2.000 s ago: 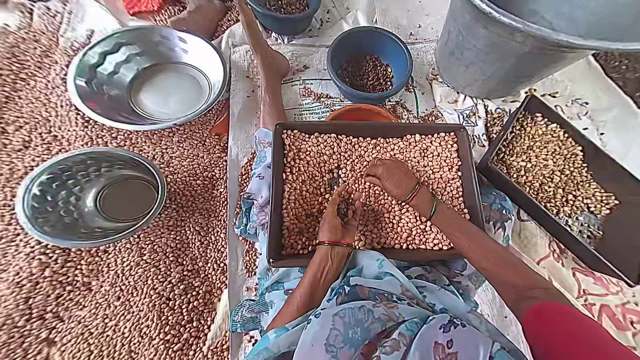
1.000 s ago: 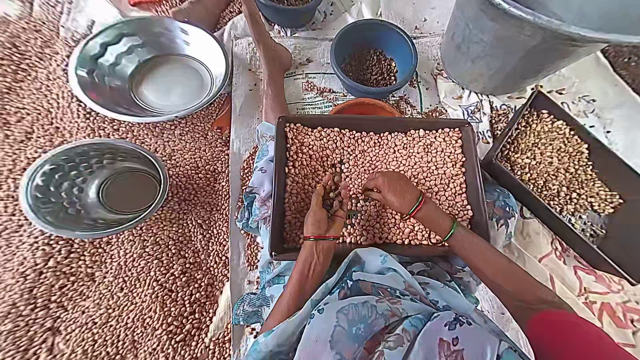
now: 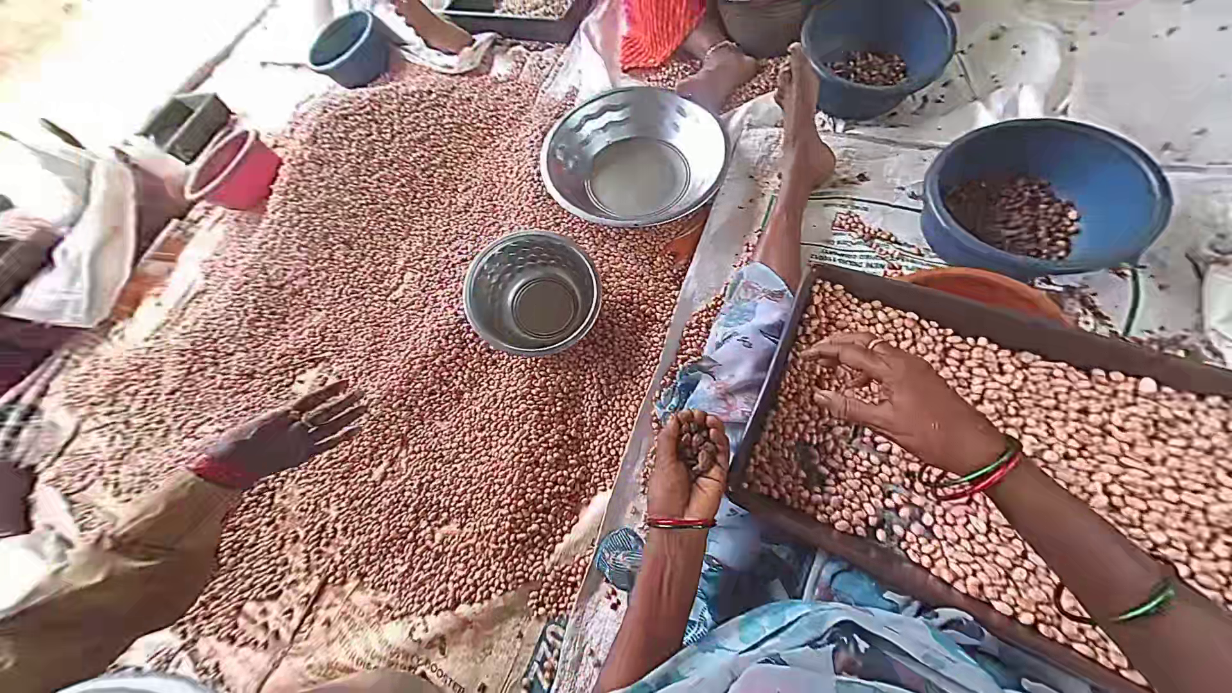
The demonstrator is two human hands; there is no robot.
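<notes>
My left hand (image 3: 688, 467), palm up just left of the tray, cups a small heap of dark nuts or seeds (image 3: 698, 445). Over the left end of the dark rectangular tray (image 3: 1020, 327) is my right hand (image 3: 890, 395), its fingers spread and curved just above the pinkish-brown nuts (image 3: 1020, 414); nothing shows between them. A few darker pieces lie among the nuts in the tray, which rests on my lap.
A large heap of nuts (image 3: 385, 289) covers the left side, with two steel bowls (image 3: 635, 173) (image 3: 531, 294) on it. Another person's hand (image 3: 279, 438) reaches over the heap. Beyond the tray are an orange bowl (image 3: 991, 289) and blue tubs (image 3: 1049, 192) (image 3: 876, 58) holding dark pieces.
The view has swung to the left. My left hand has moved from over the tray to beside it, still holding dark pieces. My right hand's fingers have spread.
</notes>
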